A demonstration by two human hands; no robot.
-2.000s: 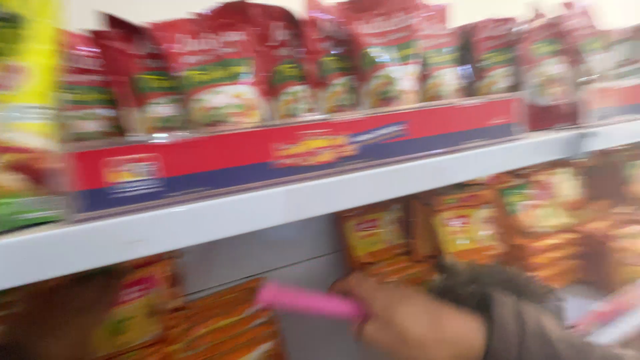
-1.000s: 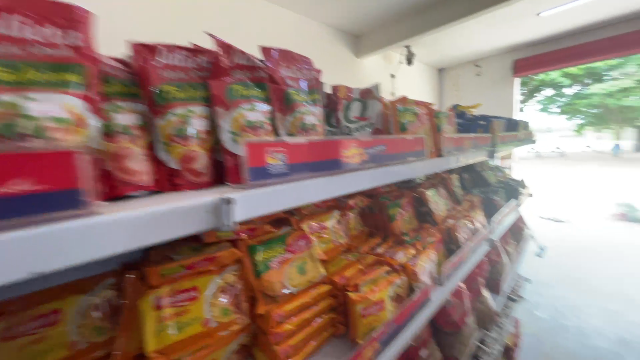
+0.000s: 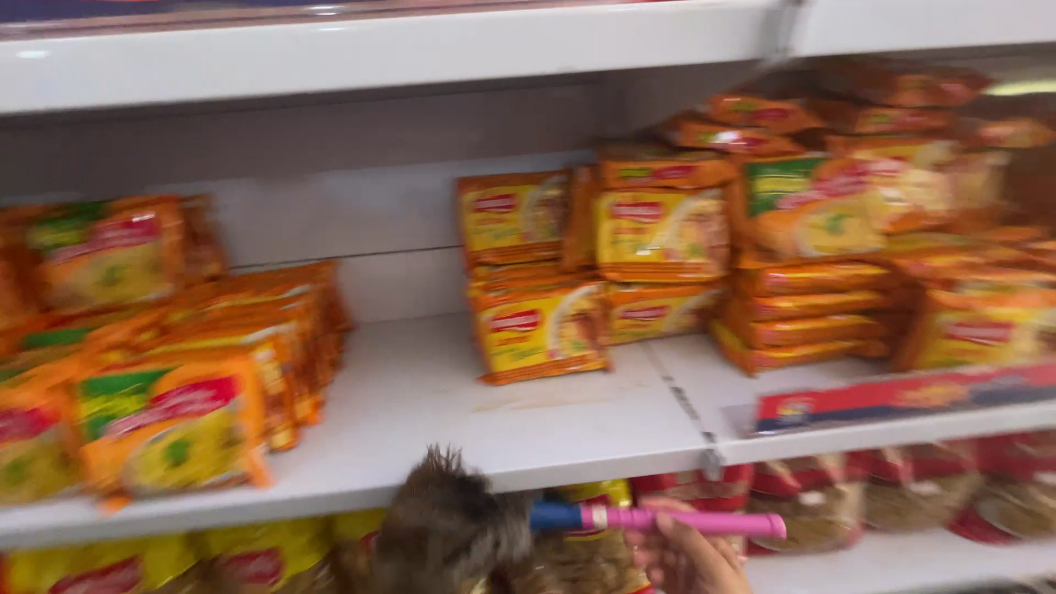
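My right hand [image 3: 693, 553], at the bottom right of centre, is closed around the pink handle of a feather duster [image 3: 454, 528]. The duster's grey-brown feathers point left, just below the front edge of the middle shelf [image 3: 412, 421], and a blue collar joins them to the handle. Above the duster, orange and yellow noodle packets [image 3: 540, 326] stand stacked on the shelf, and more orange packets [image 3: 165, 421] stand in rows on the left. My left hand is not in view.
An upper shelf edge [image 3: 371, 49] crosses the top. More noodle packets [image 3: 808, 313] are piled at the right behind a red and blue shelf strip [image 3: 907, 400]. Below, yellow bags [image 3: 264, 553] and red-topped bags [image 3: 808, 503] fill the lower shelf.
The view has swung and now faces the middle shelf. The pink handle, seen in my hand two seconds ago and out of view one second ago, shows again below the shelf edge.
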